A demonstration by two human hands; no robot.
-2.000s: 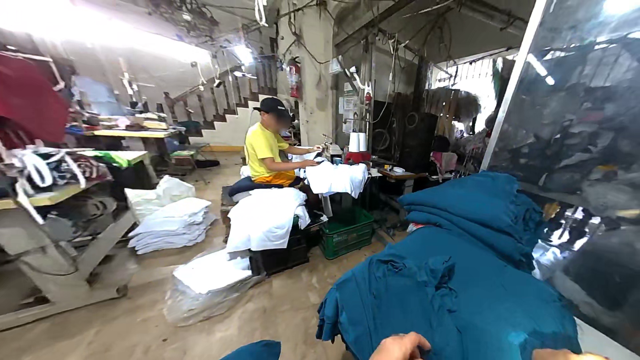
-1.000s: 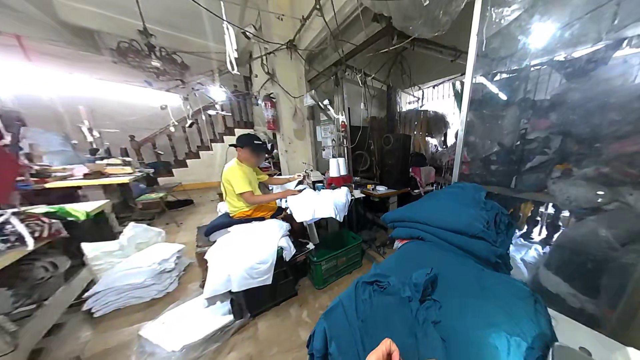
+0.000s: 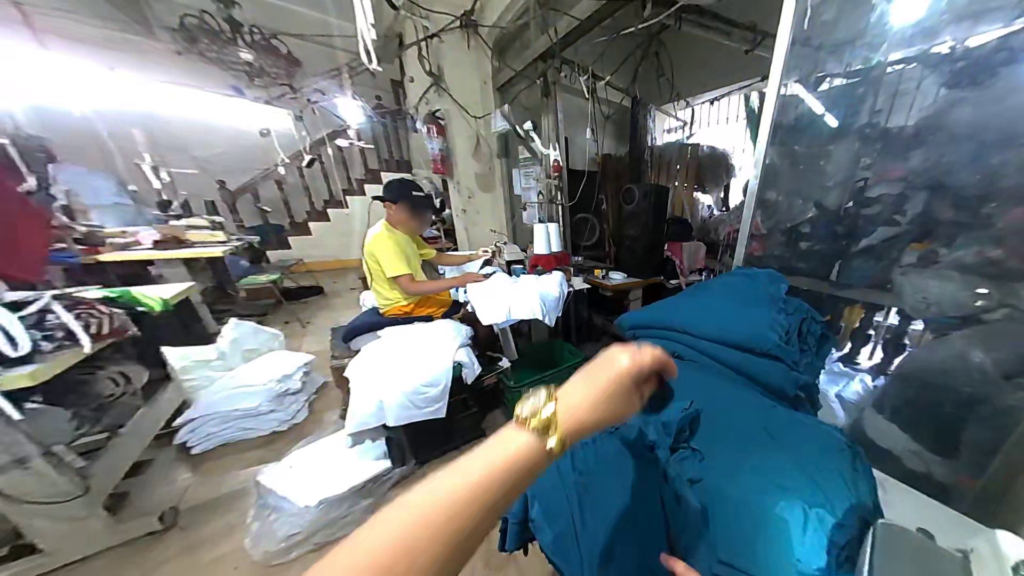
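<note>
My left hand [image 3: 616, 384], with a gold wristwatch [image 3: 541, 416] on its wrist, reaches over a big heap of teal fabric pieces [image 3: 768, 464]. Its fingers are curled at the near side of the folded teal stack [image 3: 720, 328]; motion blur hides whether they hold cloth. Of my right hand [image 3: 678, 566] only a fingertip shows at the bottom edge, against the teal cloth; the rest is out of view.
A person in a yellow shirt [image 3: 396, 268] sits at a sewing machine [image 3: 506, 254] with white cloth. A green plastic crate [image 3: 544, 364], white fabric stacks [image 3: 248, 400] and a plastic-wrapped bundle [image 3: 320, 480] stand on the floor. A glass panel [image 3: 896, 160] rises at right.
My left arm has come into view and reaches across to the teal heap. The fingers seen at the bottom edge earlier now show only as a fingertip.
</note>
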